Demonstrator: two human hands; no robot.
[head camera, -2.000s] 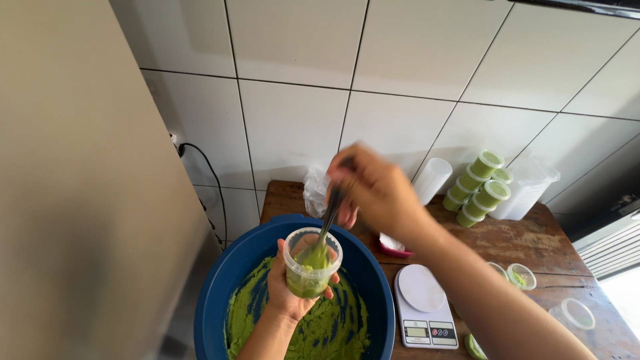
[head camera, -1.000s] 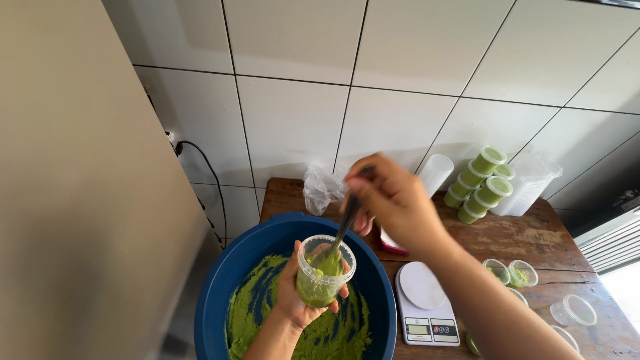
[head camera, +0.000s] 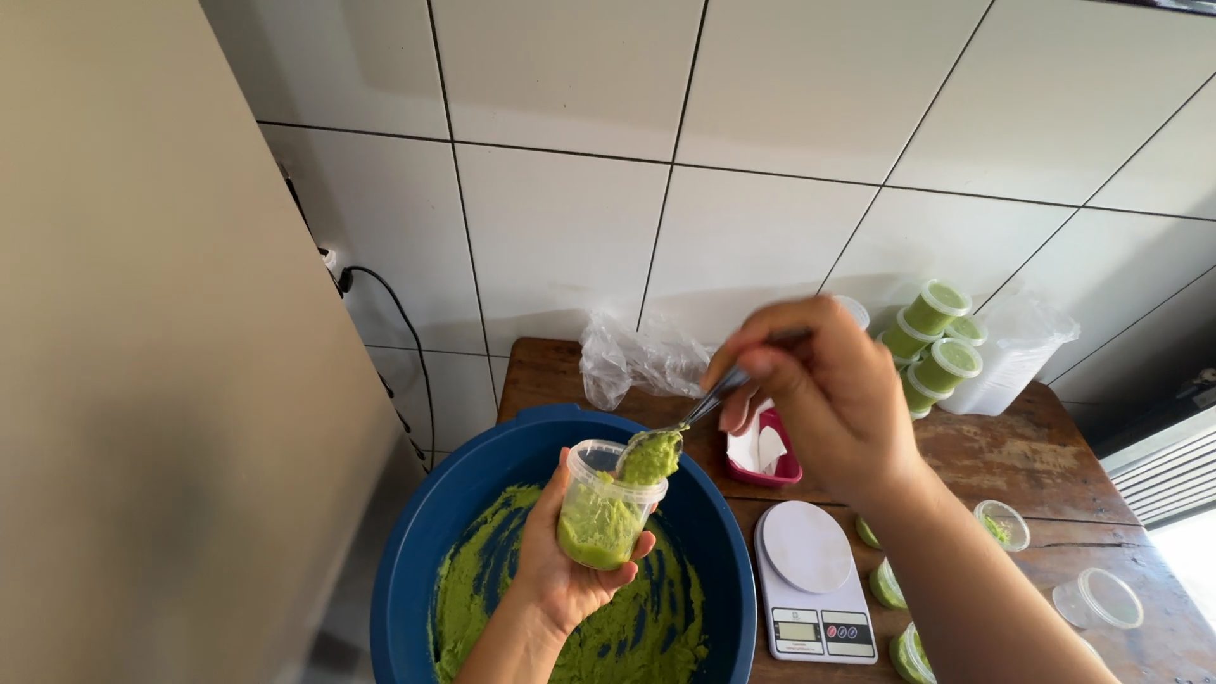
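My left hand (head camera: 568, 560) holds a clear plastic cup (head camera: 600, 527), tilted and partly filled with green paste, above a big blue plastic basin (head camera: 404, 560). Green paste (head camera: 655, 617) is smeared over the basin's bottom and sides. My right hand (head camera: 822, 399) grips a metal spoon (head camera: 717, 391) by its handle. The spoon's bowl carries a lump of green paste (head camera: 652, 456) at the cup's rim, on its right side.
A white kitchen scale (head camera: 807, 560) lies right of the basin on the wooden table (head camera: 1007, 456). Behind are a plastic bag (head camera: 632, 361), a pink container (head camera: 784, 465) with white paper and stacked filled cups (head camera: 936, 342). More cups (head camera: 1097, 598) stand at the right. A tiled wall rises behind.
The spoon was down inside the cup a second ago; its bowl is now up at the rim with a lump of paste. My right hand has moved right, away from the cup.
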